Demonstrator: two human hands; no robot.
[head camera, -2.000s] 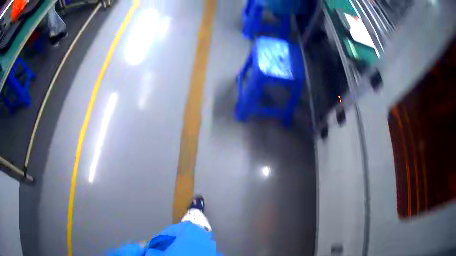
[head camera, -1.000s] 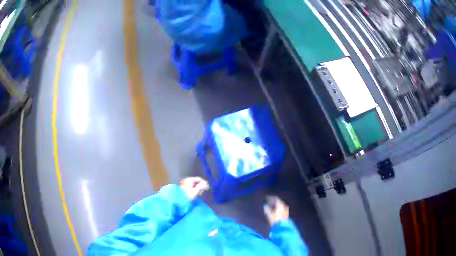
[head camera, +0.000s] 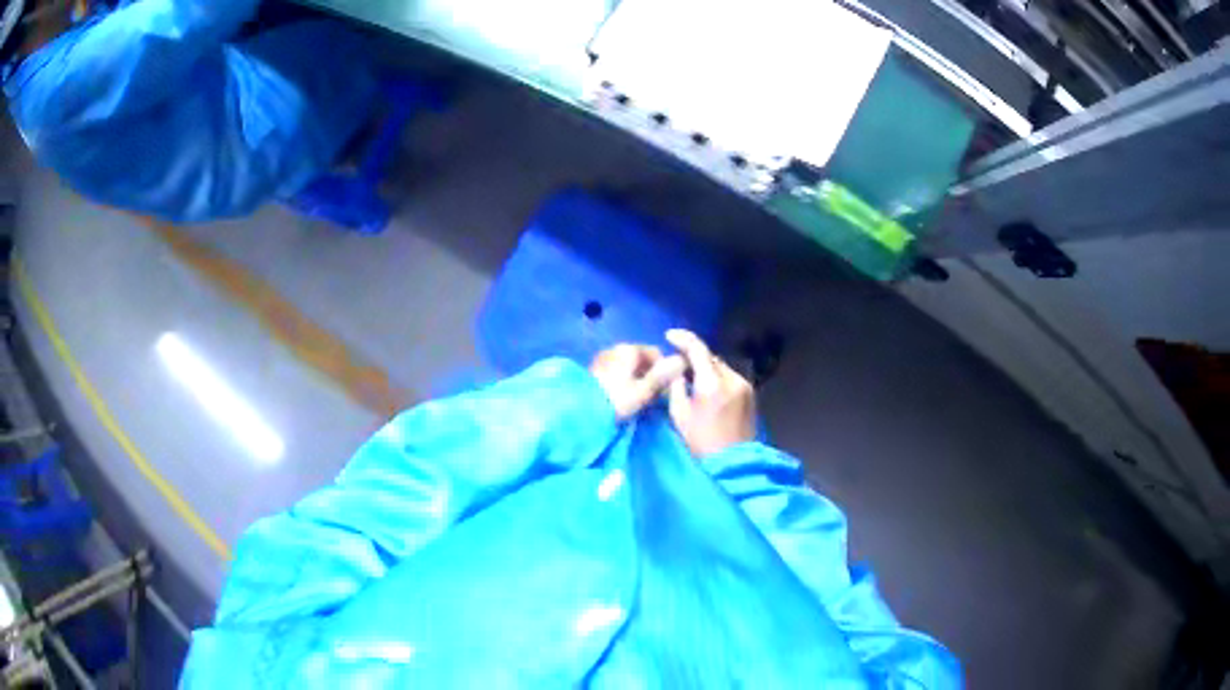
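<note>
My left hand (head camera: 629, 379) and my right hand (head camera: 715, 402) are bare and meet in front of my body, fingertips together. The front of my blue smock (head camera: 661, 539) is drawn up in a fold to my fingers, which pinch it. No small part shows between them. The dark bar-shaped fixture (head camera: 699, 140) lies beyond my hands along the near edge of the white sheet (head camera: 742, 68), touched by neither hand. Its nests are too blurred to read.
A blue stool (head camera: 580, 270) stands just beyond my hands. A blue-sleeved person (head camera: 176, 115) sits at upper left. A bright green strip (head camera: 866, 218) lies on the green mat (head camera: 924, 128) at the bench edge. Conveyor rails (head camera: 964, 68) run behind; a pale machine door (head camera: 1079, 324) is at right.
My hands, apart a second ago, have come together at the smock front. The view has turned and moved closer to the bench, so the fixture and sheet appear larger and nearer the middle.
</note>
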